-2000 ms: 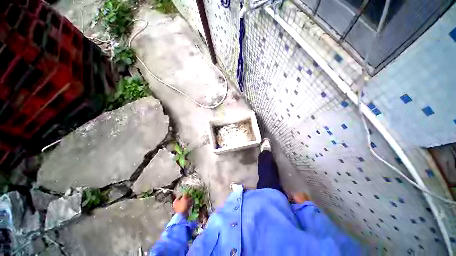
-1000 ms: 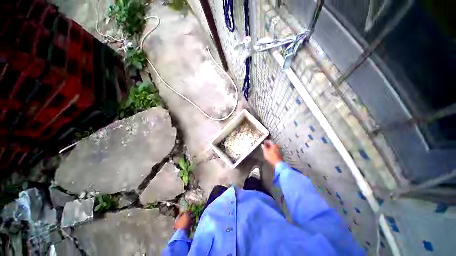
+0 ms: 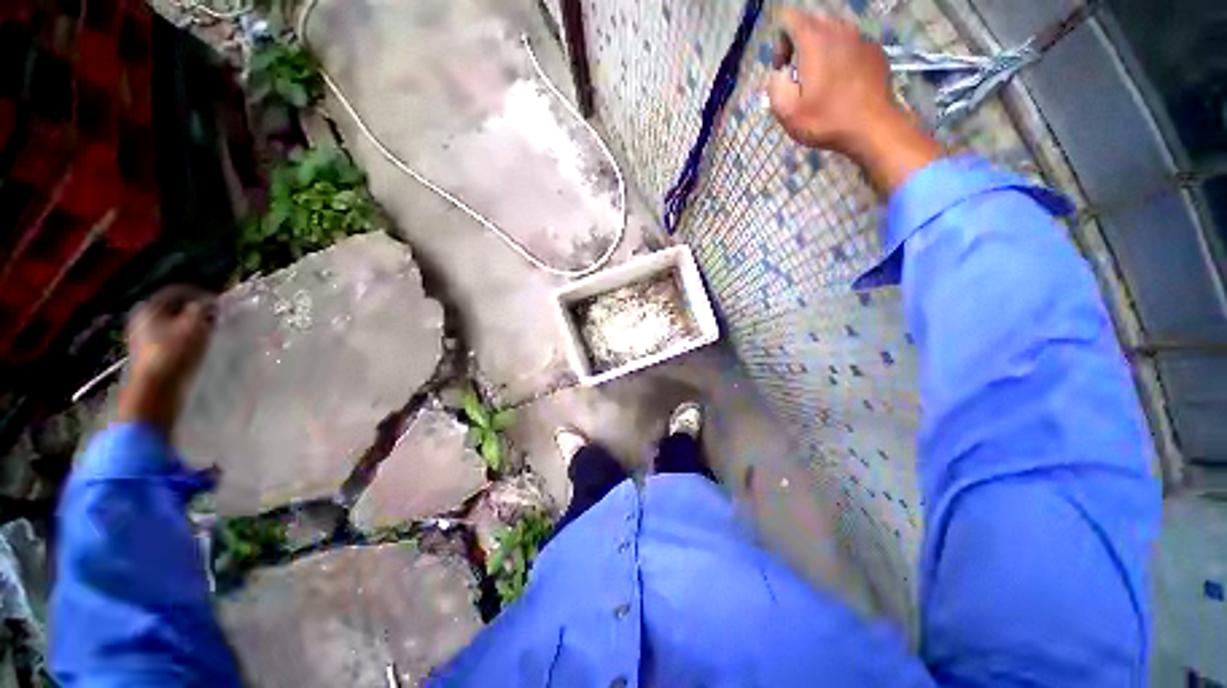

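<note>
My right hand [image 3: 837,83] is raised at the tiled wall, at the upper right, with its fingers bent. The tap is not visible; the hand covers that part of the wall, and I cannot tell whether it grips anything. Pale rag strips [image 3: 989,74] are tied just right of the hand. My left hand [image 3: 170,343] is held out at the left over the stone slabs, blurred, fingers curled, with nothing visible in it. A white-rimmed basin [image 3: 576,352] stands on the ground at the foot of the wall, in front of my feet, with pale, speckled contents.
A cream hose [image 3: 444,196] curves over the concrete beyond the basin. A dark blue cord [image 3: 702,141] hangs on the wall. Broken slabs [image 3: 316,363] with gaps and weeds [image 3: 307,202] lie left. A red brick-patterned surface [image 3: 81,175] is upper left. A barred window [image 3: 1144,188] is right.
My right hand has risen from beside the basin to the upper wall, near the rag strips. My left hand has swung outward and up to the left. Both feet now show below the basin.
</note>
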